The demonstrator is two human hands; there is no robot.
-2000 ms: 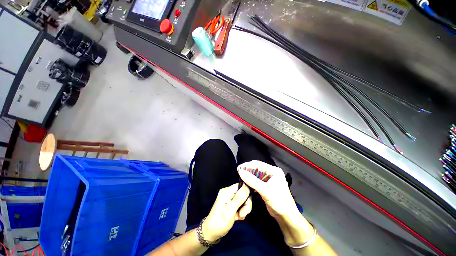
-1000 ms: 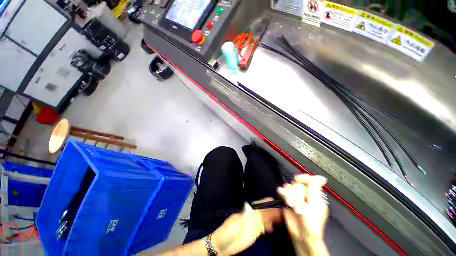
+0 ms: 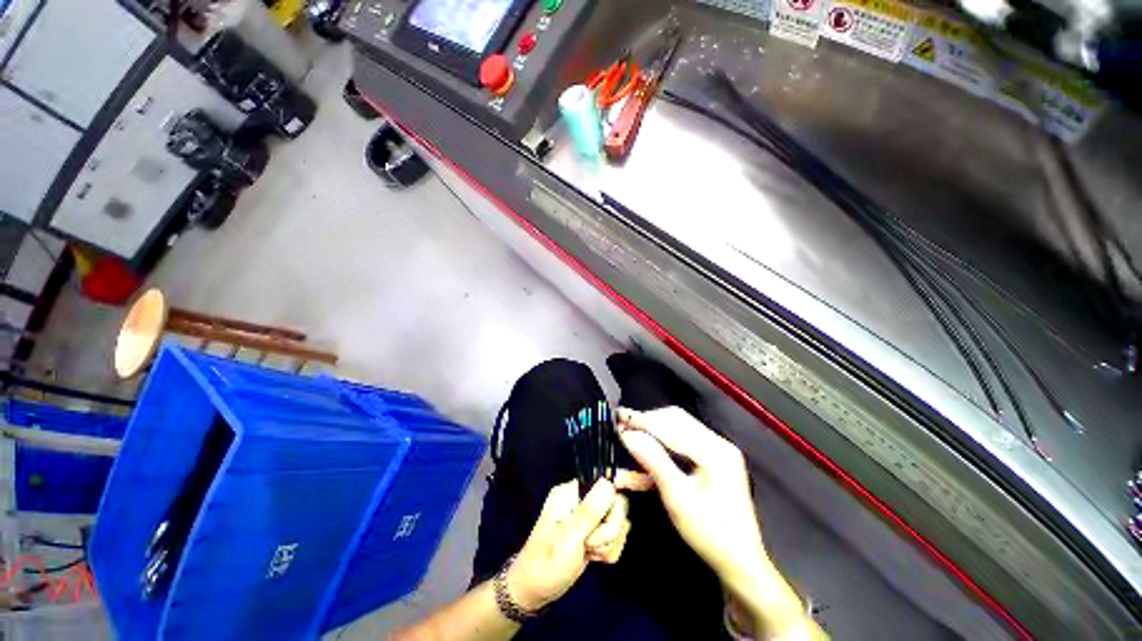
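A small bundle of black cables stands up out of my left hand over my lap, its blue, white and yellowish tips fanned at the top. My left hand is closed around the bundle. My right hand is at the bundle's right side, its thumb and fingers near the tips; whether it grips a cable is hidden. Loose black cables lie on the steel tray of the machine.
Stacked blue crates stand at the left with dark cables inside, beside a round wooden stool. A teal roll and red-handled tools lie near the control panel. More coloured cable tips show at the right edge.
The bundle, earlier held sideways and blurred between my hands, is now upright in my left hand. My right hand has moved left and down to its tips. A dark blurred shape appears at upper right.
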